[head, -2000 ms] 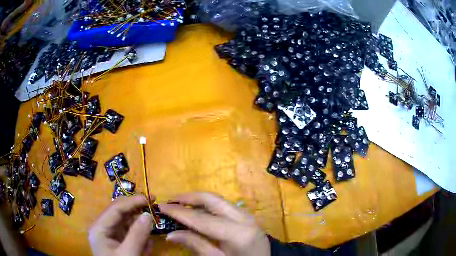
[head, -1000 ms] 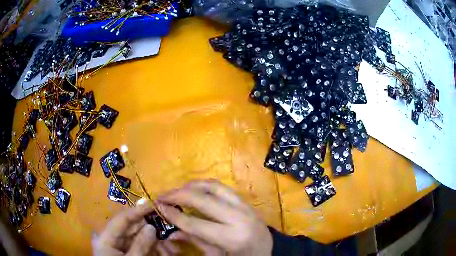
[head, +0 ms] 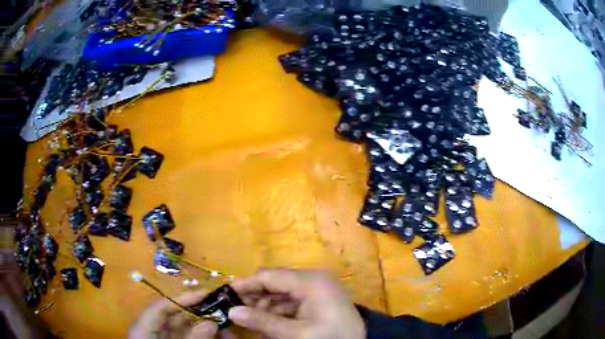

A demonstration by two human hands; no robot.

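My left hand (head: pixel 174 318) and my right hand (head: pixel 298 306) are at the bottom edge, both holding one small black square circuit board (head: pixel 219 306) between the fingertips. A thin dark-yellow wire lead (head: pixel 162 292) runs from the board up to the left and ends in a white plug (head: pixel 137 276). Fingers hide part of the board, and the image is blurred there. Two wired boards (head: pixel 159 220) lie just above my left hand. A tangled pile of wired boards (head: pixel 93 172) lies at the left.
A large heap of bare black boards (head: pixel 411 79) lies right of centre on the orange tabletop (head: pixel 219 119). A blue tray (head: pixel 156 48) of leads is at the upper left. A white sheet (head: pixel 531 179) with small wired boards (head: pixel 547 116) is at the right. Clear plastic lies behind the heap.
The held lead has swung from upright to pointing left, its plug now lower. The board has been turned between my fingers. My left hand sits lower.
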